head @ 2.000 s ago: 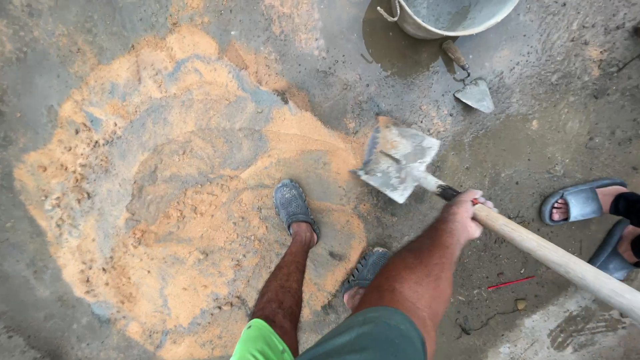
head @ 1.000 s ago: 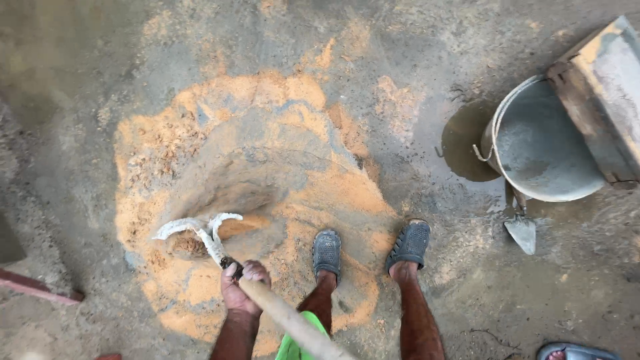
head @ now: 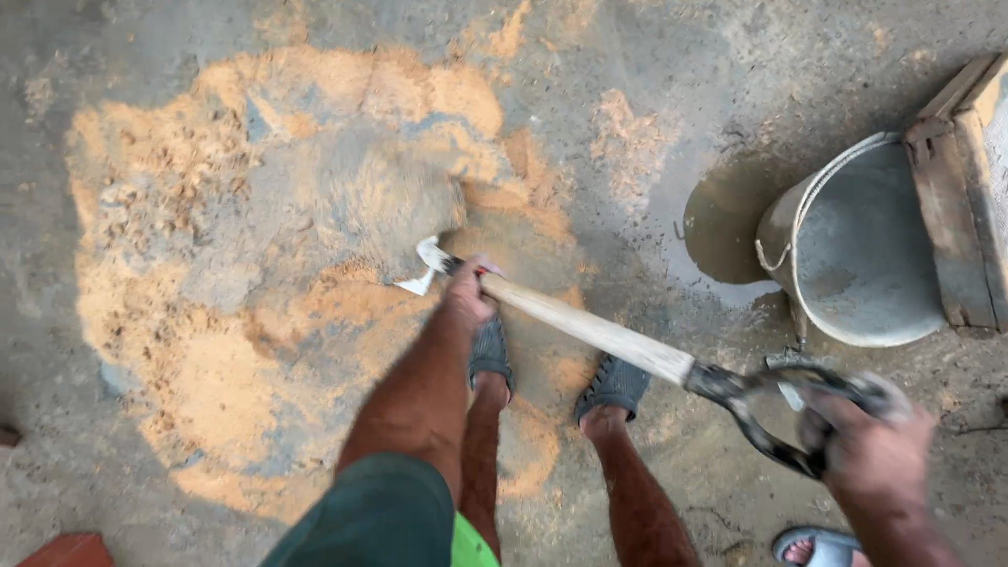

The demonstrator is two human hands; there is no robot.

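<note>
Both my hands hold a shovel with a pale wooden shaft (head: 591,324) and a black D-shaped handle. My left hand (head: 471,293) grips the lower shaft, close above the blade. Around the grip at the handle's end, my right hand (head: 874,445) is closed, slightly blurred. The whitish metal blade (head: 421,268) is seen partly edge-on at the pile, and part of it is hidden by mix. Orange sand streaked with grey powder (head: 213,386) lies spread on the concrete. A blurred grey heap (head: 386,189) is just beyond the blade.
My feet in grey clogs (head: 490,350) stand at the pile's near right edge. To the right are a metal bucket (head: 866,244) with water, a wooden box (head: 957,220), a trowel (head: 787,370) and a puddle (head: 728,220). Another person's sandaled foot (head: 815,545) shows at the bottom.
The shovel blade has moved right across the pile since one second ago. My right hand and the black handle have come into view. The view has also shifted.
</note>
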